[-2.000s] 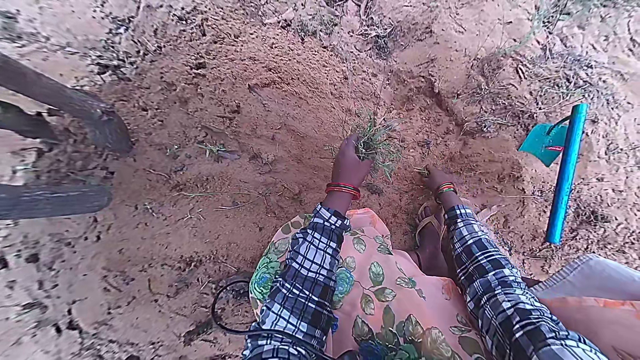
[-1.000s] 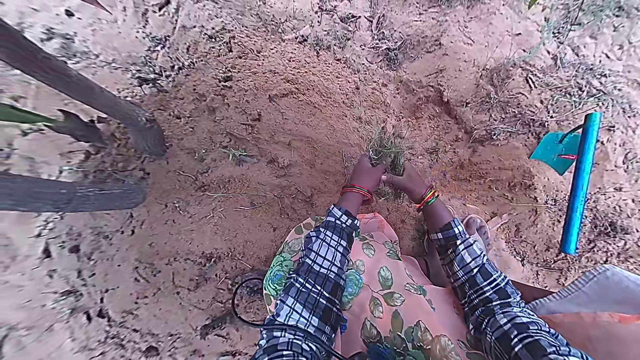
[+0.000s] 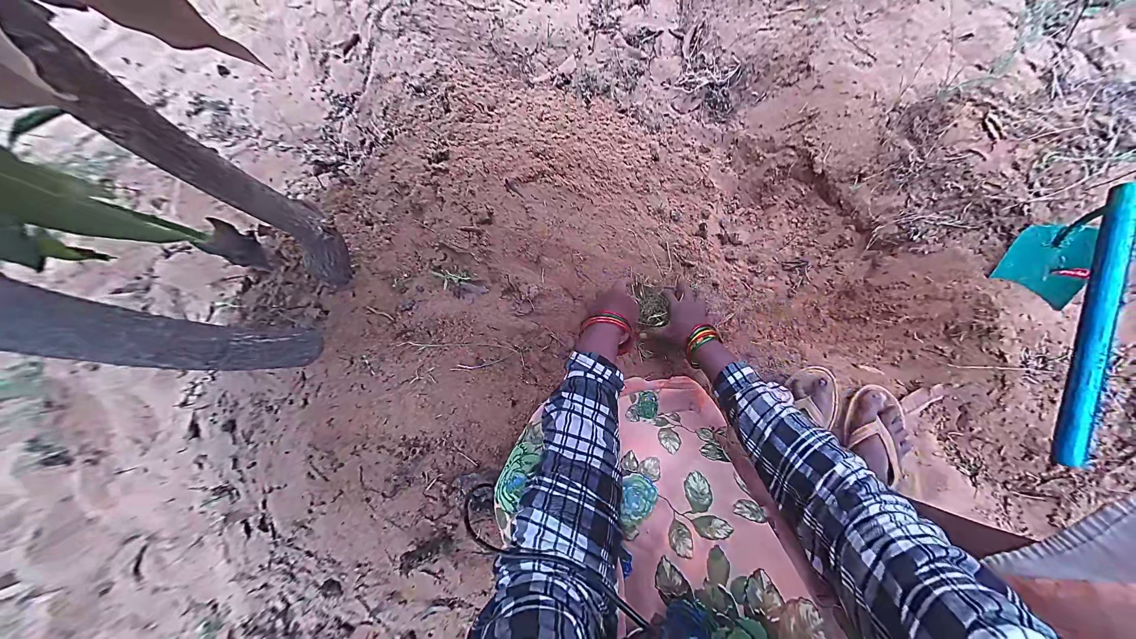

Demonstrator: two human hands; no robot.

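Between my two hands, low over the reddish soil, is a small bunch of uprooted grass [image 3: 652, 306]. My left hand [image 3: 612, 311], with red bangles at the wrist, grips the bunch from its left side. On the other side my right hand [image 3: 685, 315], wearing green, yellow and red bangles, closes on it too. The fingertips of both hands are partly hidden. A hoe with a green blade [image 3: 1047, 264] and a blue handle [image 3: 1096, 328] lies on the ground at the far right.
Two tree stems [image 3: 195, 164] [image 3: 160, 333] and green leaves [image 3: 80, 204] stand at the left. My sandalled feet [image 3: 874, 426] are right of the floral cloth [image 3: 701, 497]. Dry weeds [image 3: 958, 169] lie at the upper right. A dark cord [image 3: 475, 524] loops beside my left sleeve.
Two seconds ago the left hand held the grass with the right hand apart near the ground. The right hand has since come over to it, and both hands now hold the bunch.
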